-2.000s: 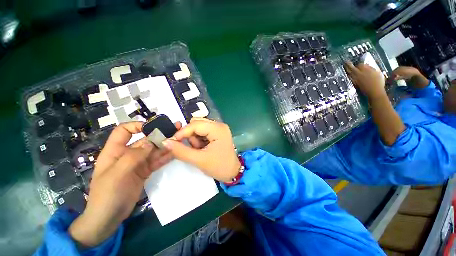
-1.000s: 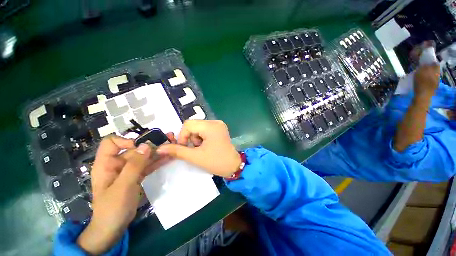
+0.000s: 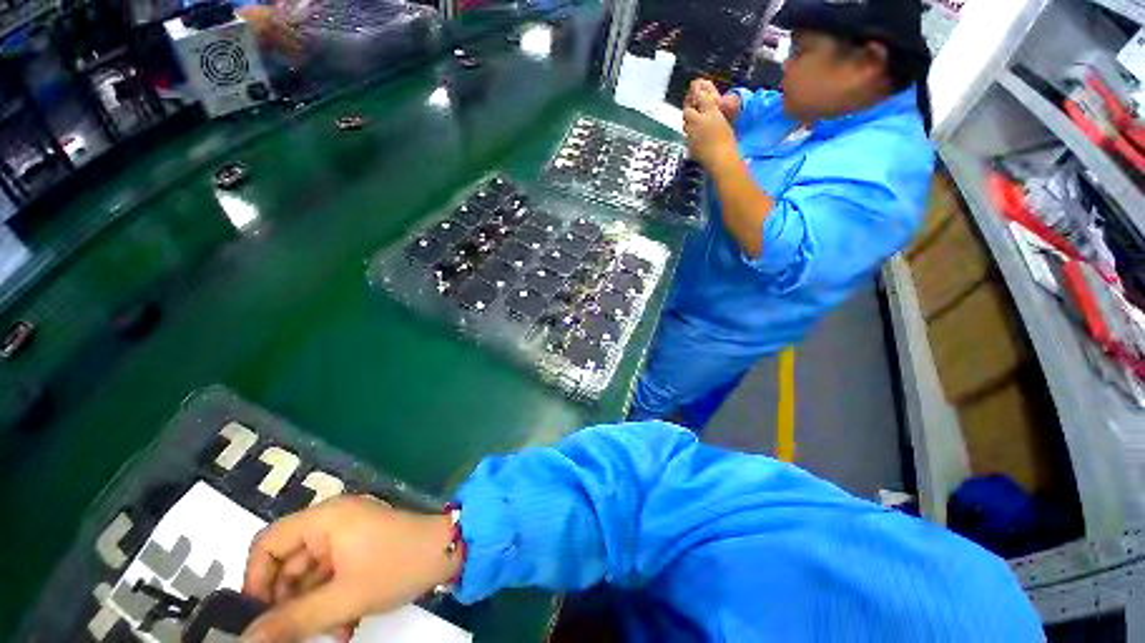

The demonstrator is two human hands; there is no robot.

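A black module [image 3: 226, 614] with a thin dark flex tail is at the bottom left edge, partly cut off. My right hand [image 3: 345, 563] is at its right side, fingers curled and thumb against the module's edge. My left hand is out of the picture; a bit of skin at the bottom edge is too small to tell. A white liner sheet [image 3: 216, 518] with grey L-shaped pads lies under the module on a clear blister tray [image 3: 207, 408]. Modules with cream L pads [image 3: 279, 470] show in that tray. No pad on the held module can be made out.
Two more blister trays of modules [image 3: 542, 279] [image 3: 628, 163] lie farther along the green bench [image 3: 364, 364]. A person in a blue smock [image 3: 816, 232] stands beyond them, hands raised together. Small parts [image 3: 230, 173] lie along the far side. Shelves [image 3: 1048, 314] stand at the right.
The view has swung right and up, so the near tray and my right hand sit lower left. My left hand has left the picture. The other person's face and both hands now show.
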